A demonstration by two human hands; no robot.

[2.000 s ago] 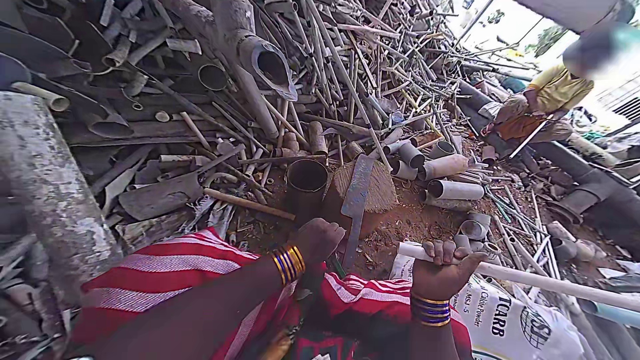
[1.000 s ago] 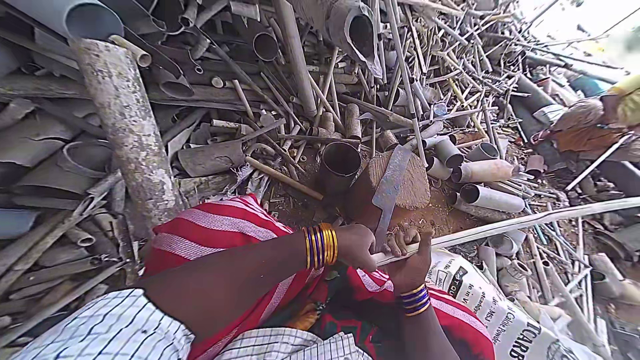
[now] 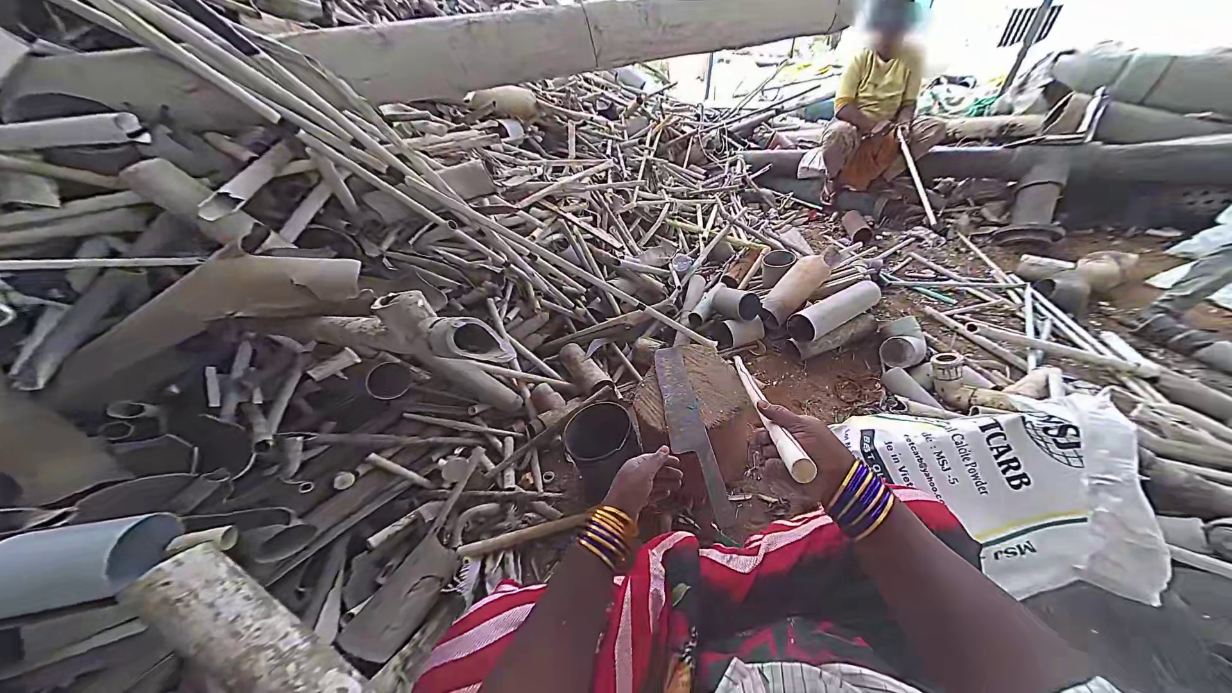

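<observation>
My right hand [image 3: 804, 445] is closed around a short white plastic pipe [image 3: 791, 445] that slants away from me, its near end pointing at my lap. My left hand [image 3: 647, 478] is beside a long flat metal blade [image 3: 688, 409]; its fingers are curled, and I cannot tell whether they touch anything. The blade lies over a round wooden block [image 3: 733, 387], and its narrow end reaches toward the red and white striped cloth [image 3: 539, 616] on my lap. A dark open pipe piece [image 3: 599, 435] stands upright just left of the block.
Heaps of scrap plastic pipes [image 3: 433, 375] spread to the left and ahead. A printed white sack [image 3: 1020, 491] lies at my right. Cut pipe pieces [image 3: 834, 310] lie beyond the block. Farther back a person [image 3: 881, 106] in a yellow top sits holding a thin pipe.
My right hand held a long pipe reaching far right; it now holds a short one. My left hand, close to the right one a second ago, is now apart from it. The view has swung up.
</observation>
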